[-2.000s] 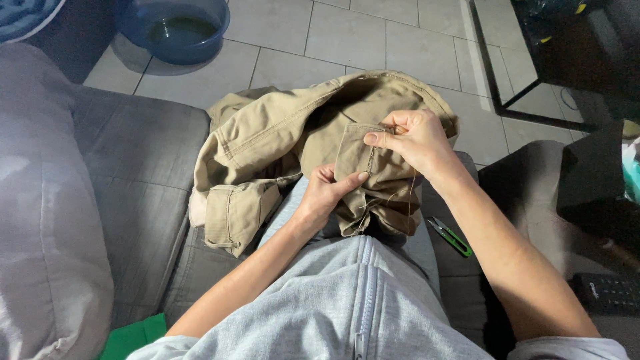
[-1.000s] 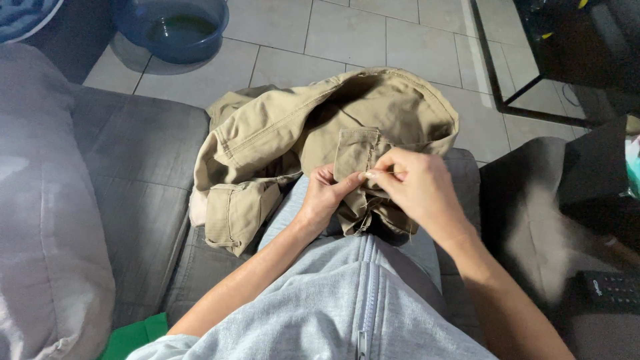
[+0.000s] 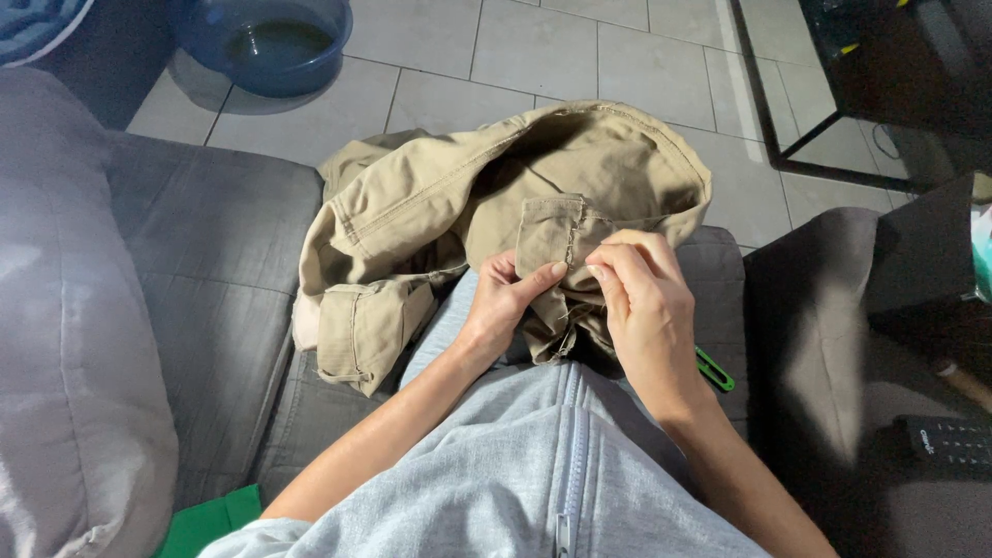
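Observation:
A khaki cloth garment [image 3: 418,194] with stitched seams lies bunched over my lap. My left hand [image 3: 508,298] pinches a folded, frayed-edged piece of it between thumb and fingers, the thumb on top beside a ragged seam. Just right of that seam, my right hand [image 3: 639,302] has its thumb and index fingertips together, close to the cloth; whether a needle or thread is between them is too small to tell. A green-handled tool [image 3: 714,369], probably a cutter, lies on the seat right of my right wrist, partly hidden by it.
A blue plastic basin [image 3: 287,70] holding liquid stands on the tiled floor at upper left. A grey cushion [image 3: 77,325] and a green cloth-like item [image 3: 213,523] are at left. A remote control [image 3: 949,446] lies at right, near a dark-framed glass piece of furniture [image 3: 806,139].
Two seconds ago my right hand was higher, above the frayed seam; it has come down to the seam's right side. My left hand keeps its hold on the cloth.

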